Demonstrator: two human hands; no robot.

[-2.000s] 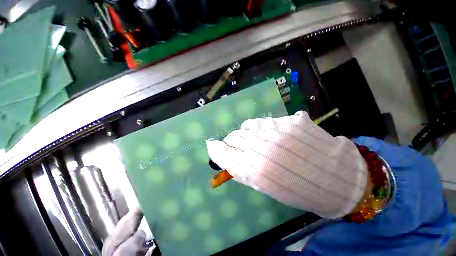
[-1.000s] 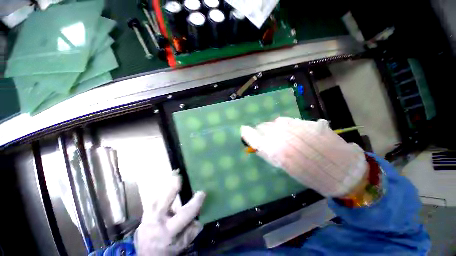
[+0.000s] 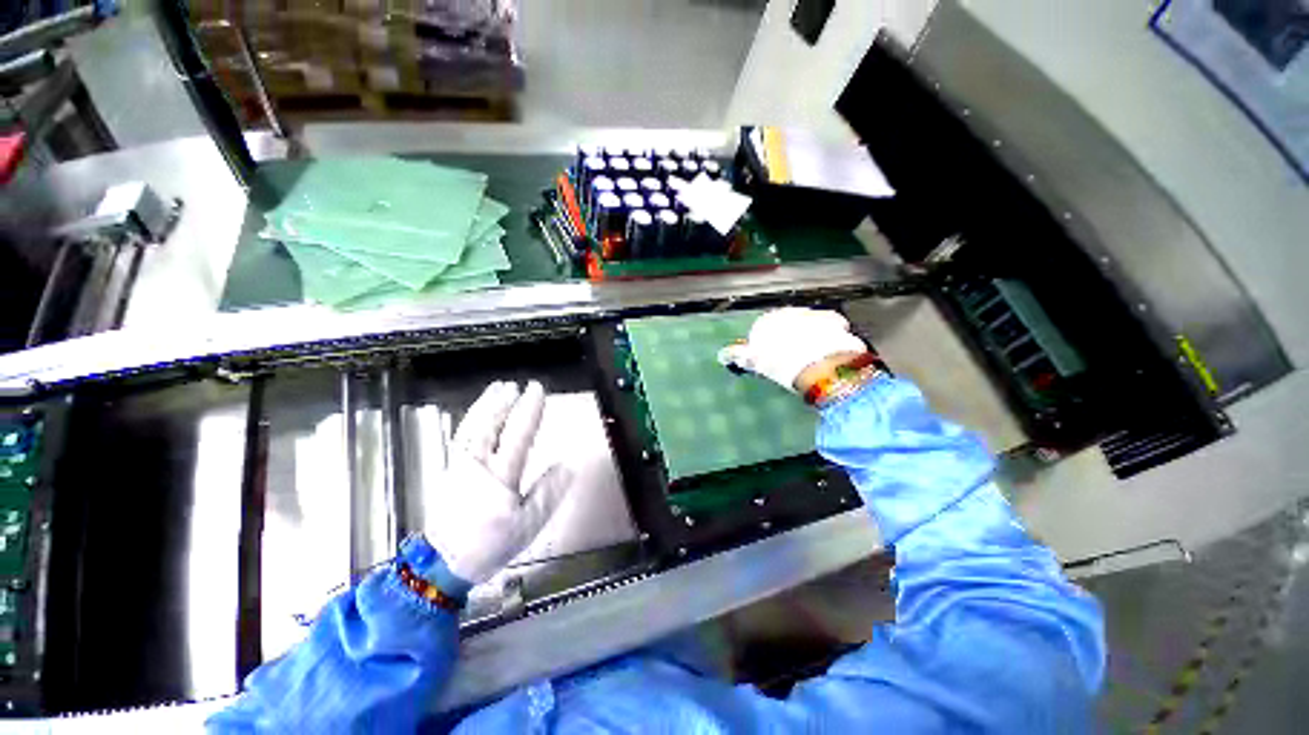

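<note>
A pale-green cover plate lies over the board in a black carrier on the conveyor. Faint round spots show through it. My right hand, in a white glove, rests over the plate's upper right part, its fingers curled around a small dark and orange tool, of which only the end shows. My left hand, also gloved, is open and empty over the shiny metal to the left of the carrier, with the fingers spread.
Behind the rail are a loose stack of green plates, a sample board with capacitors and thin tools. A machine entrance stands at the right. Another board shows at the far left.
The view has widened and pulled back. My left hand has moved off the plate's lower left corner to the left. My right hand remains over the plate, nearer its upper right corner.
</note>
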